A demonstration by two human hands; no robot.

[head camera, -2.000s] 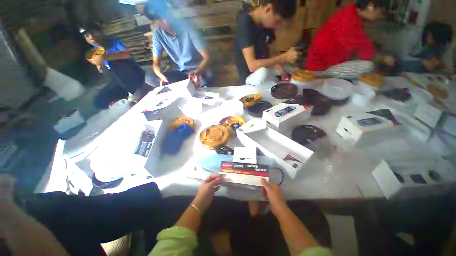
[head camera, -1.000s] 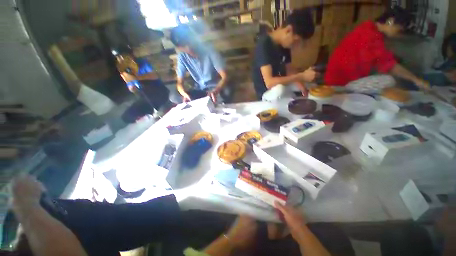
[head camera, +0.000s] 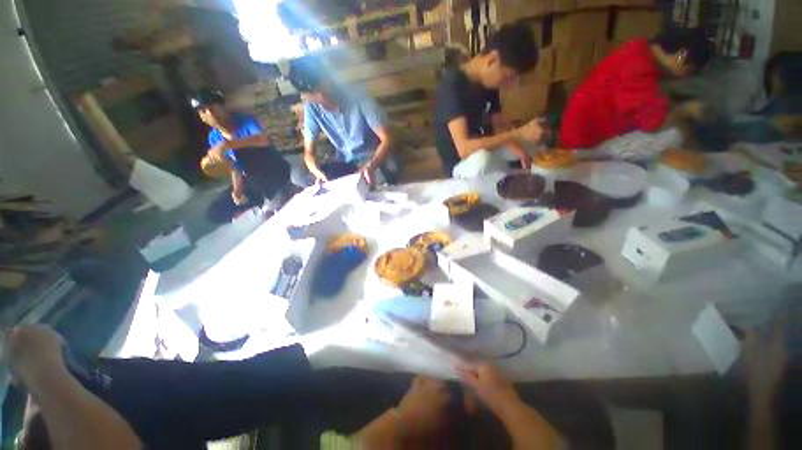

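A narrow retail box [head camera: 431, 344], red, black and white in the earlier frames, is now seen almost edge-on and blurred at the table's near edge. My right hand [head camera: 492, 388] holds its near right end. My left hand [head camera: 426, 400] is blurred, low beside the right hand at the table edge; its fingers are unclear and I cannot tell whether it holds anything. A small white carton [head camera: 453, 308] stands just beyond the box, on a light-blue flat thing [head camera: 400, 308]. A thin black loop [head camera: 521, 338] lies to the right.
A long white tray [head camera: 519, 281], a product box [head camera: 528, 226], another product box [head camera: 673, 242], yellow round containers [head camera: 400, 265] and dark round plates [head camera: 570, 258] lie on the white table [head camera: 616, 338]. Several people sit around it. Neighbours' arms show at left [head camera: 75, 395] and right [head camera: 763, 378].
The narrow box has turned from face-on to nearly edge-on. My left hand has left its left end and dropped low; my right hand keeps its grip. The view has shifted left.
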